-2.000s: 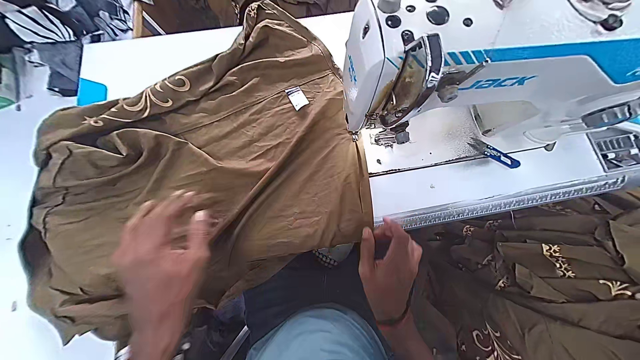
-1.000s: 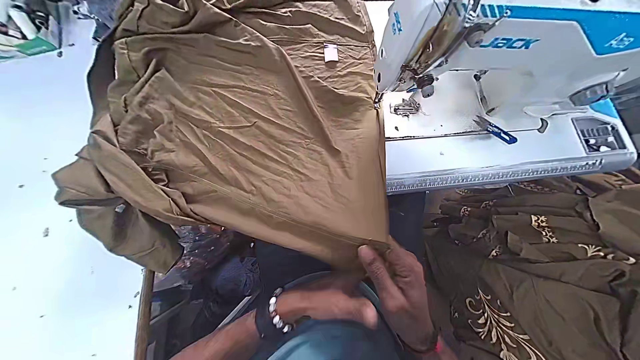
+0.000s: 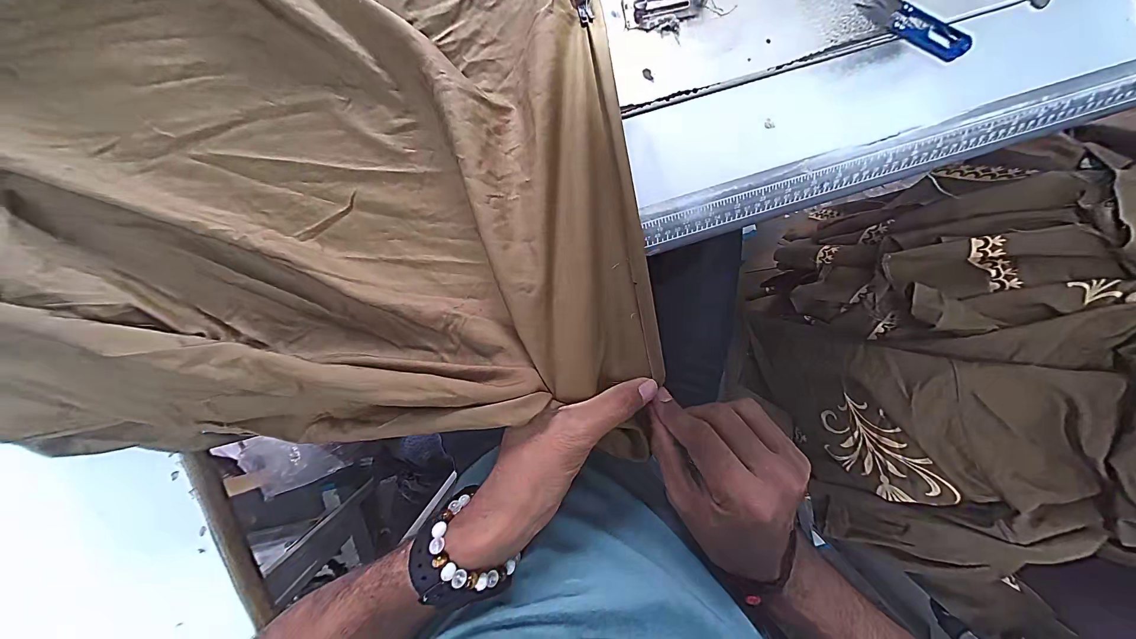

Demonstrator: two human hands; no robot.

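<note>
A brown cloth garment (image 3: 355, 222) spreads over the sewing table and hangs past its front edge. Its right border runs down from a small metal part of the sewing machine (image 3: 583, 12) at the top. My left hand (image 3: 541, 470), with a beaded bracelet at the wrist, grips the cloth near the lower corner, thumb on top. Touching that thumb tip, the fingers of my right hand (image 3: 737, 470) pinch the folded edge. Most of the machine is out of view above.
Thread snips with a blue handle (image 3: 932, 31) lie on the white machine bed (image 3: 754, 133). A ruler strip (image 3: 887, 146) lines its front edge. More brown cloth with gold embroidery (image 3: 994, 399) is heaped at the right. White tabletop (image 3: 98, 541) shows at lower left.
My left hand, low near my lap a second ago, now grips the cloth beside my right hand. The cloth is gathered into folds at that corner. The view has moved down and closer.
</note>
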